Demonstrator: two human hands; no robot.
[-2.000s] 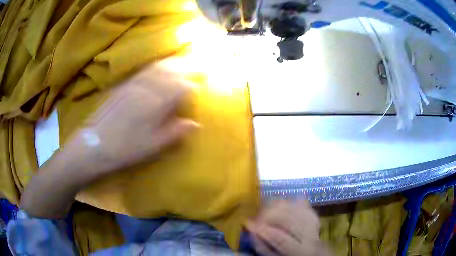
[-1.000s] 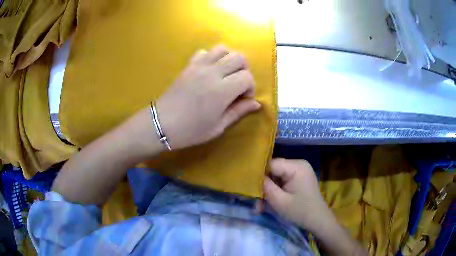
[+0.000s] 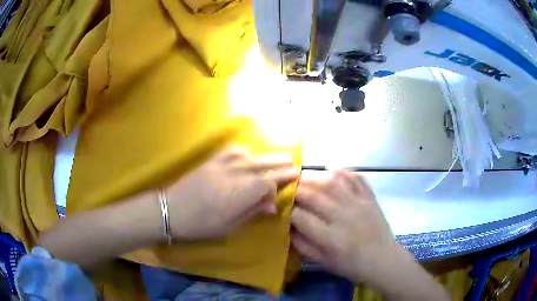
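Note:
A mustard-yellow cloth panel [image 3: 135, 135] lies left of and in front of the white sewing machine head [image 3: 465, 41]. My left hand [image 3: 226, 188], with a bracelet at the wrist, lies on the panel with its fingertips at the right edge, slightly blurred. My right hand [image 3: 335, 217] is at the same edge from the right, its fingertips on the cloth border. The edge runs from the lamp glare [image 3: 271, 106] down towards my lap. The glare hides the presser foot and needle.
More yellow cloth [image 3: 47, 76] is heaped at the left. White strips [image 3: 471, 129] hang right of the head. A measuring tape [image 3: 471, 235] runs along the table's front edge. Blue basket parts show at the lower left [image 3: 9, 258] and lower right [image 3: 483, 273], with yellow cloth at the right.
The view has tilted up, so the machine head shows again. My right hand has moved up the cloth edge from the lower corner, close to my left hand. The panel now has a raised fold.

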